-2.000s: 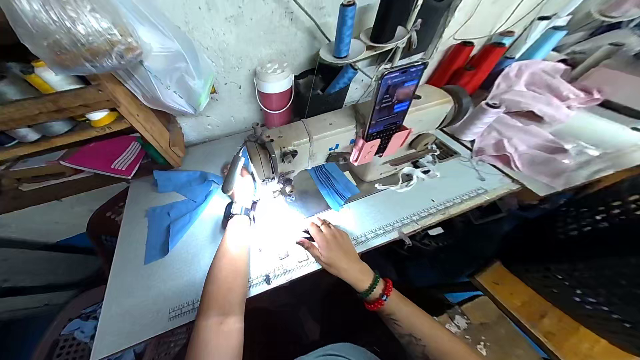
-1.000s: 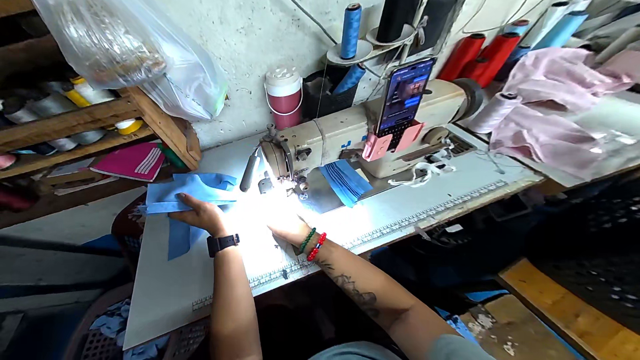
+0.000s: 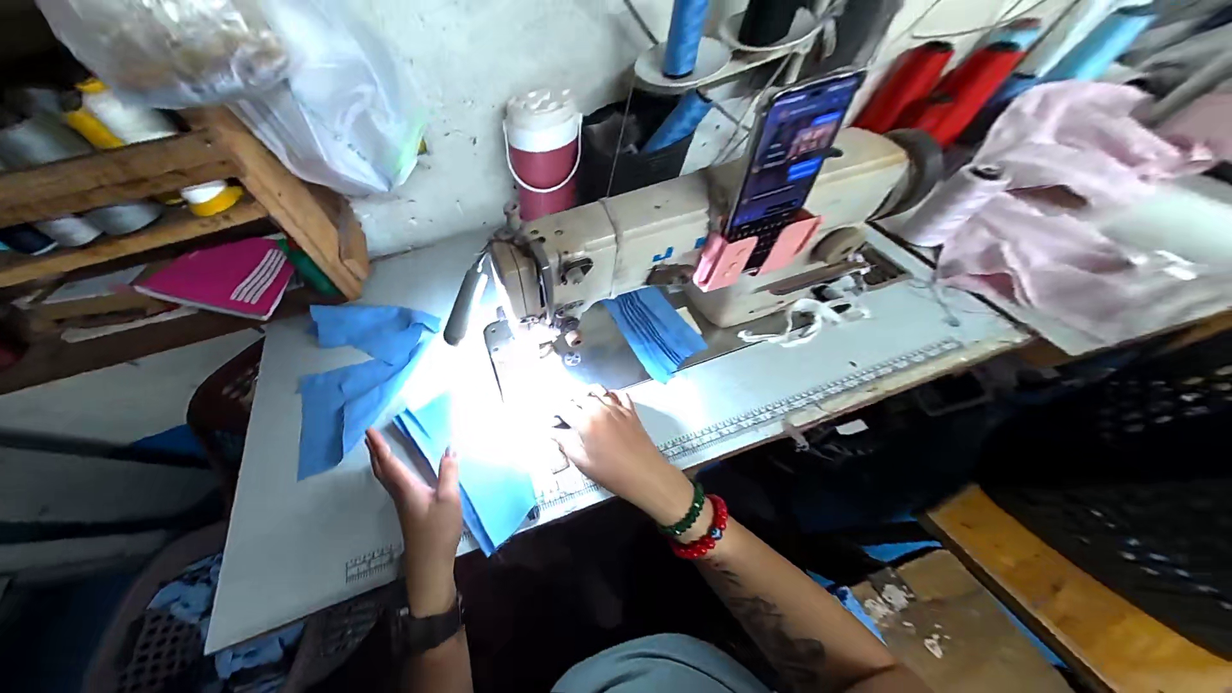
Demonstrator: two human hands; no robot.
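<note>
A sewing machine (image 3: 616, 241) stands on the white table, its needle area washed out by a bright lamp. A blue fabric piece (image 3: 496, 491) lies in front of the needle and reaches over the front edge. My left hand (image 3: 419, 491) is at this piece's left edge, fingers spread, apparently holding nothing. My right hand (image 3: 606, 438) rests to the right of the fabric near the needle; glare hides its fingertips and whatever may be under them. Another blue fabric piece (image 3: 361, 385) lies at the left, and a pleated blue piece (image 3: 654, 332) sits under the machine's arm.
A phone (image 3: 794, 154) in a pink holder (image 3: 756, 252) is fixed to the machine. Behind stands a red and white jug (image 3: 544, 154). White strips (image 3: 808, 318) lie at the right, with pink fabric (image 3: 1049, 231) beyond. A wooden shelf (image 3: 279, 192) borders the table's left rear.
My left hand has moved from the blue fabric at the left, which it held a second ago, towards the front edge. A blue piece now lies in front of the needle.
</note>
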